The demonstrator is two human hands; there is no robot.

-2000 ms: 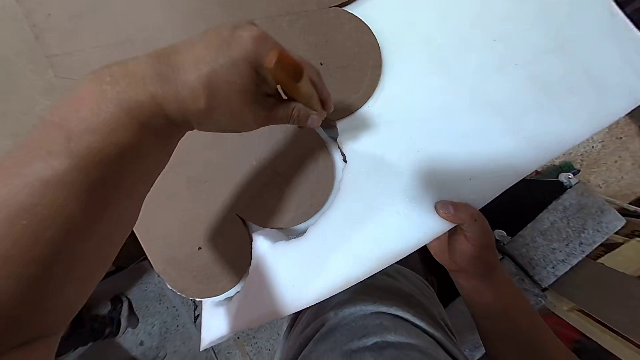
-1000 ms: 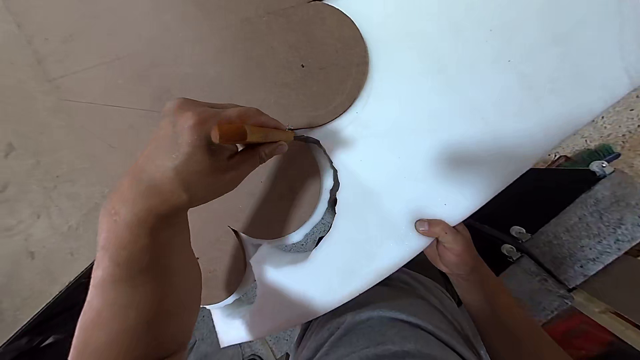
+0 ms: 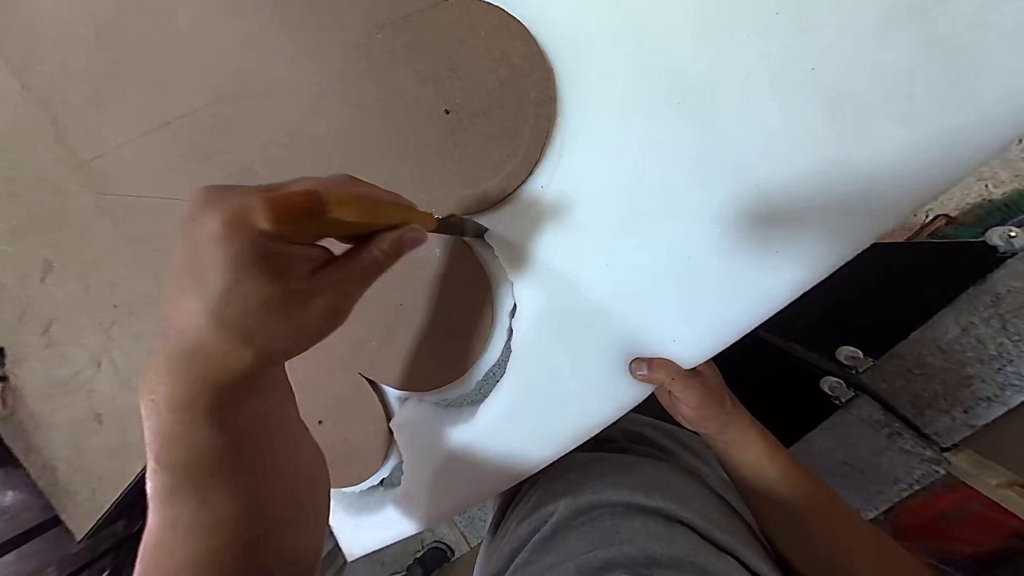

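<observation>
My left hand [image 3: 280, 264] is closed around the wooden handle of a short-bladed knife [image 3: 464, 226]. The blade tip touches a white sheet [image 3: 680, 176] in the notch between two rounded lobes of a brown board with a scalloped edge [image 3: 496, 96]. The board lies on the sheet. A ragged cut runs from the blade down around the middle lobe, and grey floor shows through its gap. My right hand [image 3: 688, 392] grips the sheet's lower right edge, thumb on top; its other fingers are mostly hidden beneath.
My clothed lap or leg [image 3: 624, 512] is under the sheet's near edge. To the right are black panels [image 3: 896, 280] with small round fittings, grey speckled slabs [image 3: 952, 360], a green-bristled brush [image 3: 976, 216] and a blurred red thing [image 3: 956, 516]. A dark shoe [image 3: 432, 556] shows at the bottom.
The knife in my left hand has moved around the middle lobe to the notch above it. The cut beside that lobe has lengthened and gapes wider. My right hand still holds the sheet's edge.
</observation>
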